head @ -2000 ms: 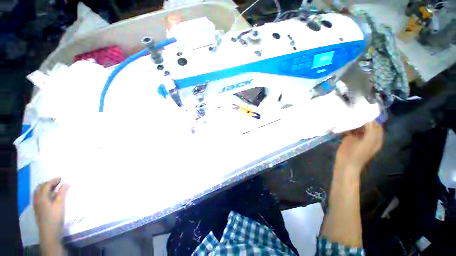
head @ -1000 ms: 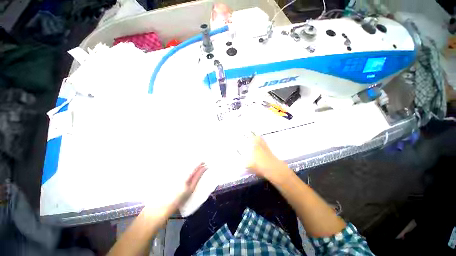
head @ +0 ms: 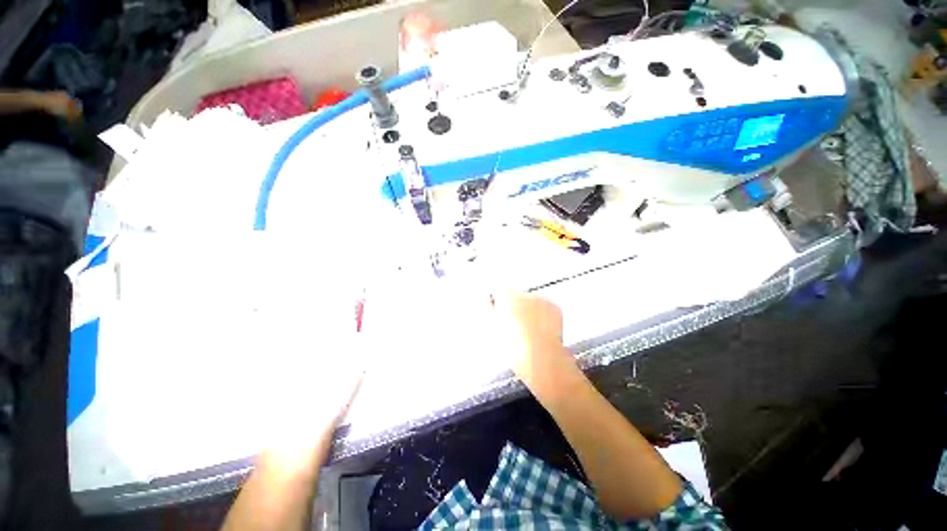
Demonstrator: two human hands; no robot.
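White fabric (head: 415, 322) lies on the white table in front of the needle area and is so bright that its edges blend into the table. My right hand (head: 532, 319) rests on it, just below and right of the presser foot area (head: 454, 252). My left hand (head: 330, 399) is on the fabric to the left, its fingers washed out by glare. The grip of both hands cannot be made out. The white sewing machine (head: 623, 119) has a blue stripe and a lit screen. Orange and black thread snips (head: 558, 233) lie under its arm.
A black flat object (head: 573, 203) lies behind the snips. A flat white piece (head: 727, 254) is at the table's right end. A crumpled white pile (head: 192, 166) is at the back left, before a beige bin (head: 312, 50) with pink-red cloth (head: 254, 100). Another person's arm (head: 36, 103) shows far left.
My right hand has come from the table's right end to near the needle. My left hand has come in from the far left and now lies further forward on the fabric.
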